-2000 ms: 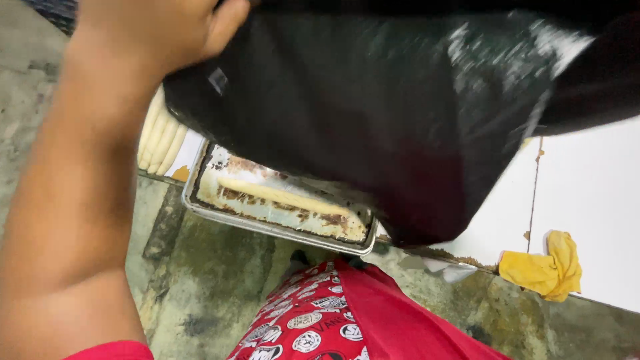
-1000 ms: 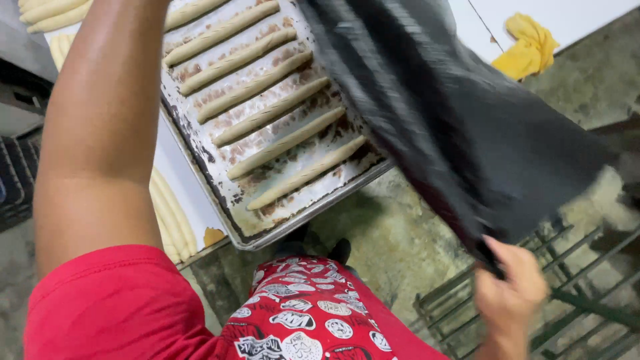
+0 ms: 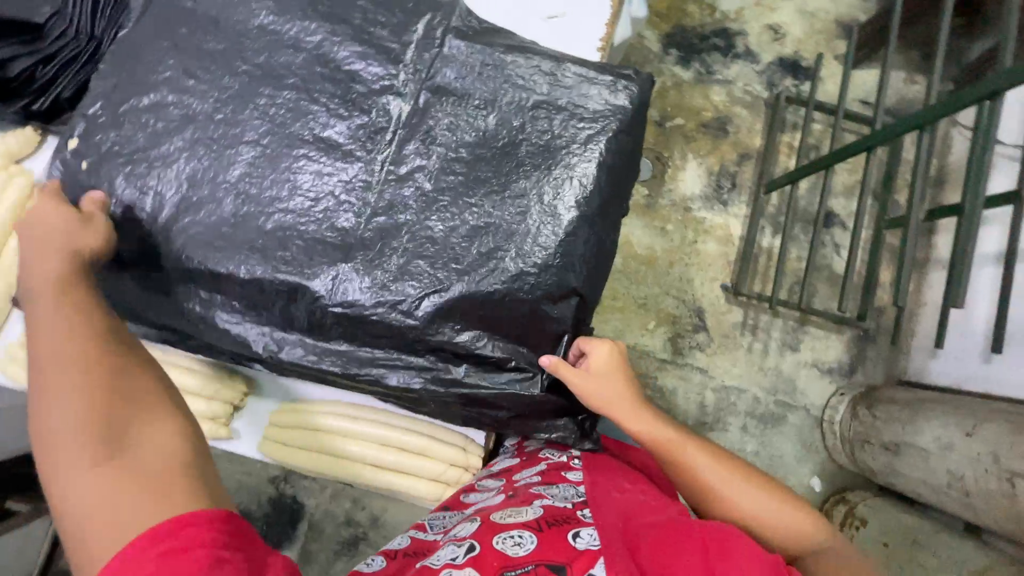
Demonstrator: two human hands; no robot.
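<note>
A wrinkled black plastic sheet [image 3: 360, 184] lies spread over the tabletop; whatever is beneath it is hidden. At its left edge my left hand [image 3: 64, 228] grips the plastic, its fingers partly hidden. My right hand [image 3: 596, 376] pinches the sheet near its lower right corner, between thumb and fingers. Long pale dough strips [image 3: 372, 448] lie side by side on the white table just below the sheet. More dough strips [image 3: 200, 384] rest to their left, and others [image 3: 10, 216] lie beside my left hand.
Folded black plastic [image 3: 60, 52] is heaped at the upper left. A green metal rack [image 3: 872, 192] stands on the stained floor at the right. Two large cylinders [image 3: 928, 456] lie at the lower right. A white table surface [image 3: 552, 24] shows beyond the sheet.
The black sheet, raised and swinging before, now lies flat. The tray of dough strips seen a second ago is out of sight. The view has shifted a lot.
</note>
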